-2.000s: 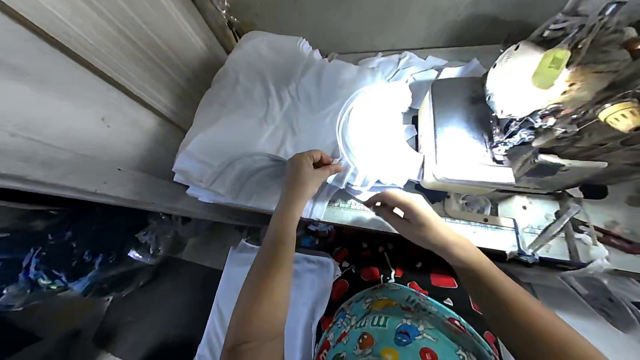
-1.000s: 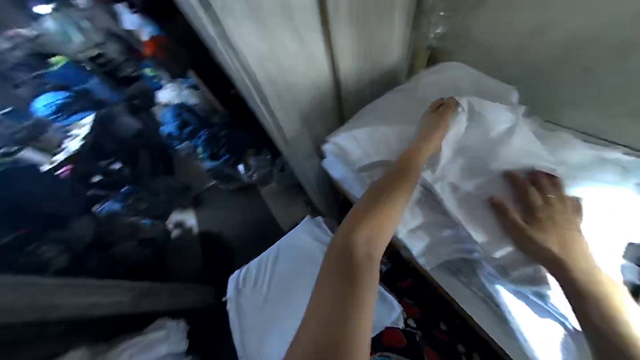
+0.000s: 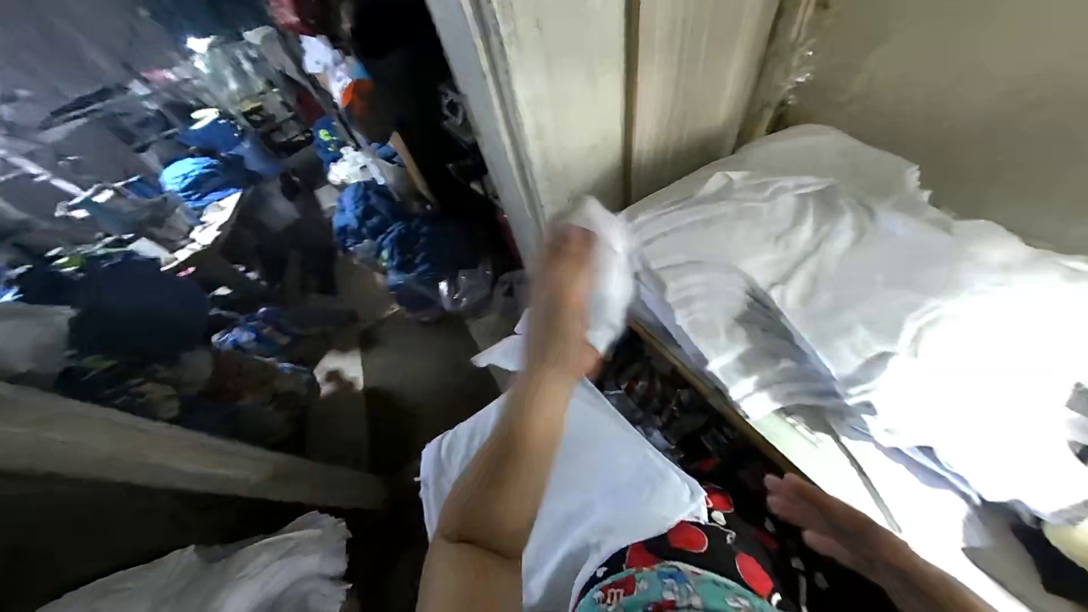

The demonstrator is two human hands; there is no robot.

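Note:
Blurred by motion, my left hand (image 3: pixel 565 285) grips a bunched piece of white fabric (image 3: pixel 610 272) in front of the panel's edge, left of the work table. Below that arm, another white cloth (image 3: pixel 595 476) lies over my lap. My right hand (image 3: pixel 837 527) is at the table's front edge, fingers extended, with nothing seen in it. Beyond it, a pile of white fabric pieces (image 3: pixel 816 221) covers the table, brightly lit at the right.
A pale upright panel (image 3: pixel 578 102) stands at the table's left end. Blue bundles (image 3: pixel 370 212) and loose cloth are heaped on the floor at the left. A grey ledge (image 3: pixel 170 442) crosses the lower left, with white fabric (image 3: pixel 229 569) below it.
The view has swung far to the left, away from the sewing machine. My left hand has moved from the fabric pile to off its left side, with fabric in it. My right hand has come off the pile.

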